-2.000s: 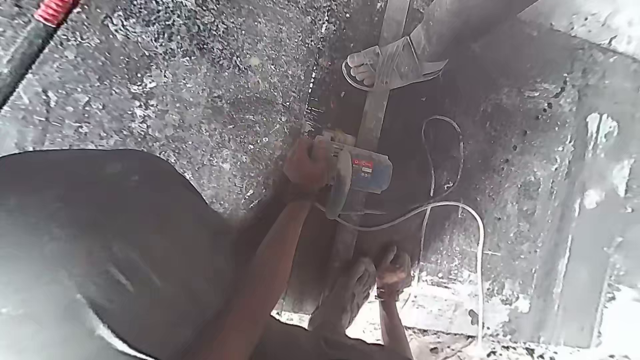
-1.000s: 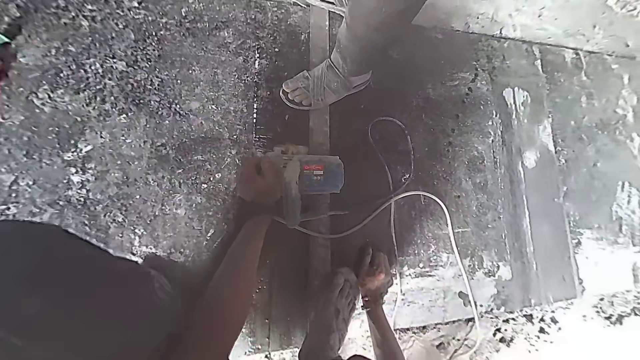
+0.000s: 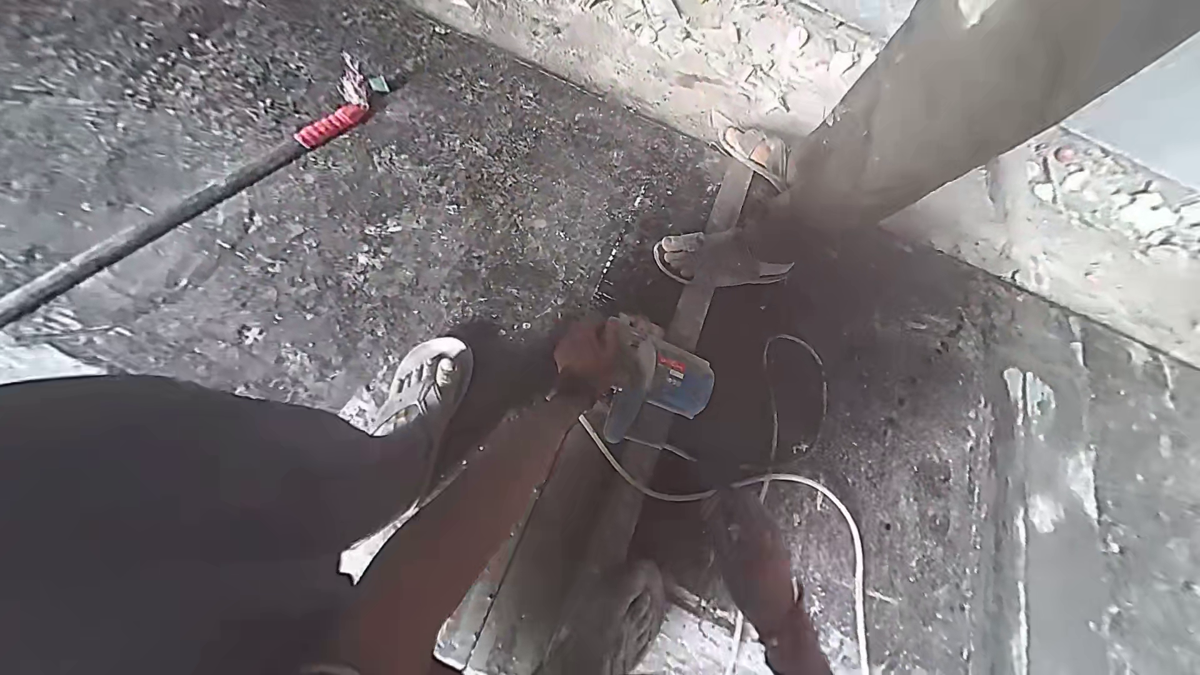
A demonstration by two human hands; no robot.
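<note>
My left hand [image 3: 586, 356] is closed around a corded handheld power cutter [image 3: 680, 380] with a blue motor housing and a rounded guard. The cutter rests over a long narrow bar or plank [image 3: 691, 314] lying on the ground. My right hand [image 3: 736, 516], dark and blurred, is low on the right of the bar, near the white power cord [image 3: 806, 481]; its fingers cannot be made out. Another person's sandalled feet [image 3: 717, 261] are on or beside the upper part of the bar. One bare-looking foot [image 3: 642, 605] is beside its lower end.
A dark pole with a red ribbed end [image 3: 333, 127] lies at the upper left. A sandalled foot [image 3: 431, 380] is beside the dark clothing on the left. Rubble [image 3: 750, 42] covers a ledge along the top right. The cord loops over the ground.
My right hand has moved away from beside the lower foot, up toward the cord. My left hand stays on the cutter. The view has turned and widened, showing the pole and the other person's second foot.
</note>
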